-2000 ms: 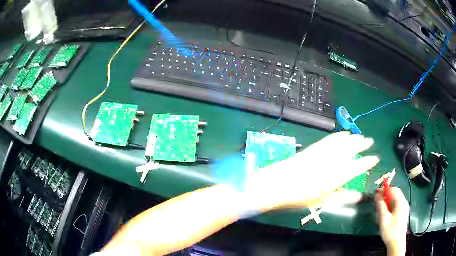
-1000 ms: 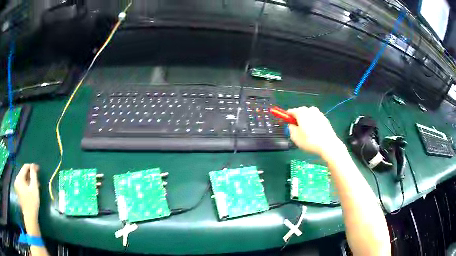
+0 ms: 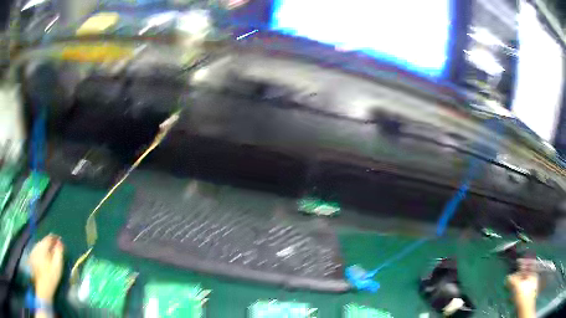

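Note:
The view is strongly blurred. Several green circuit boards (image 3: 105, 286) lie in a row along the bottom edge, the right ones cut off. My left hand (image 3: 46, 264), with a blue wrist strap (image 3: 42, 304), is at the far left, beside the leftmost board and not touching it. I see nothing in it; its finger pose is blurred. My right hand (image 3: 525, 286) is at the far lower right, its fingers at a small dark object (image 3: 526, 264), possibly the barcode scanner. Blur hides whether it grips this. The red stick cannot be made out.
A black keyboard (image 3: 229, 239) lies behind the boards. A yellow cable (image 3: 127, 172) hangs at left. A blue spare strap (image 3: 363, 277) lies right of the keyboard, a black bundle (image 3: 444, 287) further right. More boards (image 3: 22, 208) lie far left. A bright monitor (image 3: 366, 28) stands above.
The view has tilted up, so the boards sit lower and the monitor shows. My right hand has moved from the keyboard's right end to the far right. My left hand stays by the leftmost board.

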